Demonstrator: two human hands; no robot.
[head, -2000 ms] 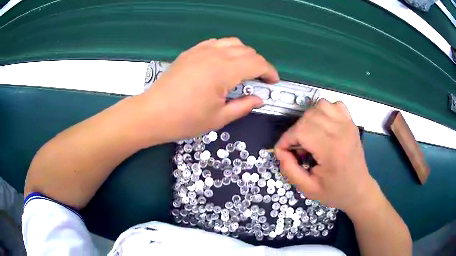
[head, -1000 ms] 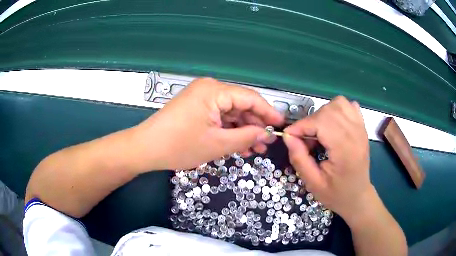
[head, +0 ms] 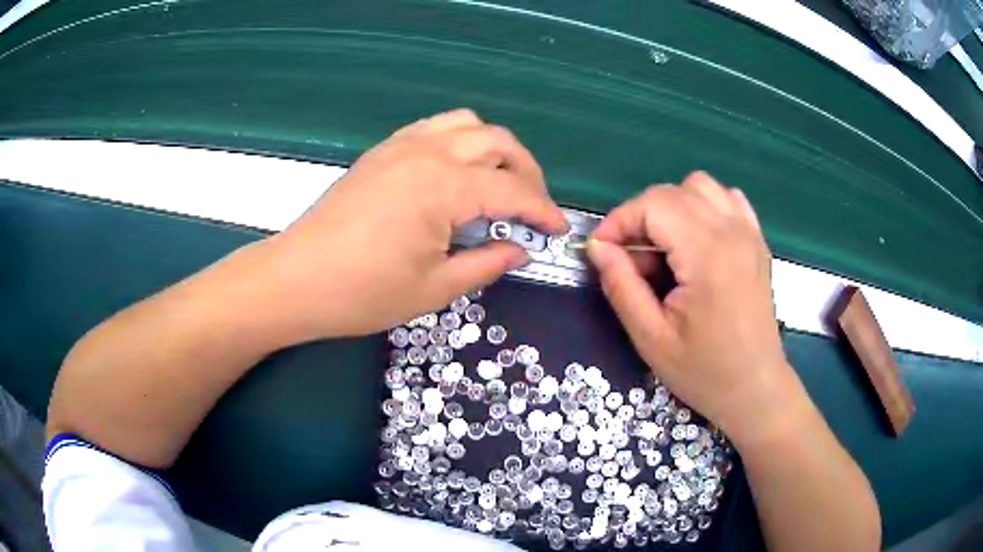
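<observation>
My left hand (head: pixel 431 216) lies over the silver-grey housing strip (head: pixel 561 270), with fingertips and thumb on its far and near sides. The strip lies on the white rail; both hands hide its ends. A small round piece (head: pixel 500 231) sits on the strip between my left finger and thumb. My right hand (head: pixel 690 291) pinches a thin pale stick (head: pixel 636 248), its tip at another small clear piece (head: pixel 563 247) on the strip. The black tray (head: pixel 561 323) in front of me holds many loose clear and white discs (head: pixel 587 431).
A reddish-brown wooden block (head: pixel 875 361) lies right of the tray, its far end at the white rail (head: pixel 162 181). The green belt (head: pixel 323 76) runs beyond the rail. A clear bag of parts (head: pixel 911 27) is at the far right.
The hands have moved from above the tray to the strip. My left hand now holds the strip, and the stick's tip, with a disc at it a second ago, is now at the strip.
</observation>
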